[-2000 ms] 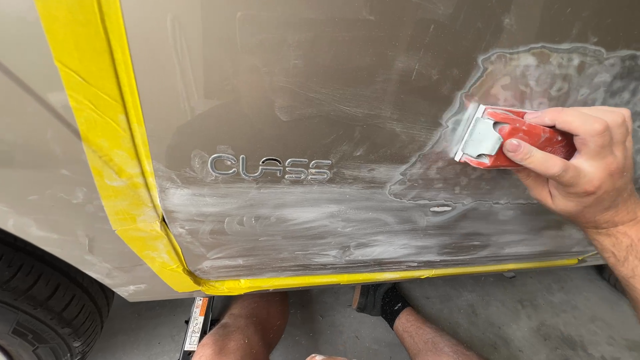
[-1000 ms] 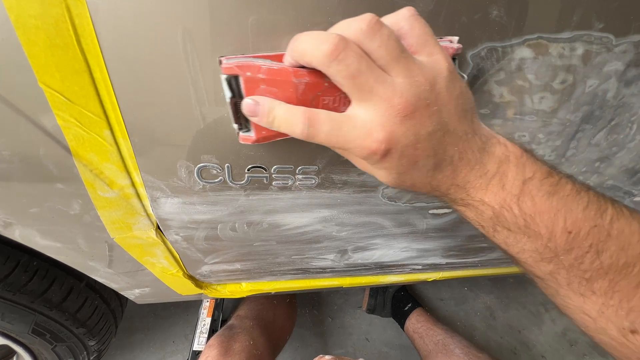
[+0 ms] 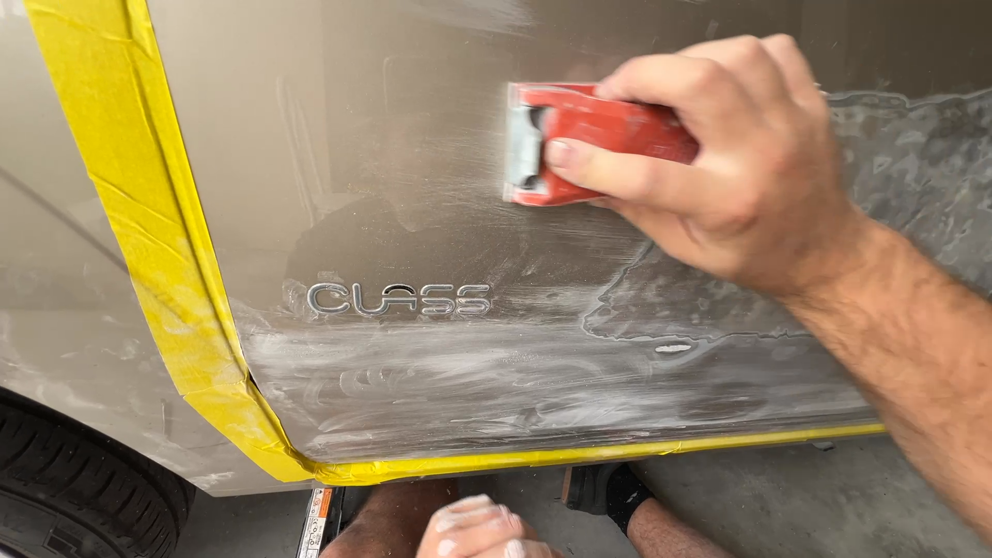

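My right hand (image 3: 728, 155) grips a red hand sanding block (image 3: 604, 132) with a metal clamp at its left end. The block lies against the brown-grey car door panel (image 3: 434, 194), above and right of the raised "CLASS" badge (image 3: 399, 300). Pale scuffs and white dust streak the lower panel. A dull grey sanded patch (image 3: 914, 178) with a wavy edge lies behind and right of my right hand. My left hand (image 3: 484, 531), dusted white, is partly in view at the bottom edge, its fingers curled; whether it holds anything is hidden.
Yellow masking tape (image 3: 147, 209) borders the panel at left and along its bottom edge. A black tyre (image 3: 70, 480) is at lower left. Below the panel are the person's legs, a dark shoe (image 3: 589, 488), the concrete floor (image 3: 790, 496) and a labelled metal tool or bar (image 3: 316, 523).
Two seconds ago my right hand held the block over the grey patch; a second ago it was above the badge. Now it is to the badge's upper right. More of my left hand shows.
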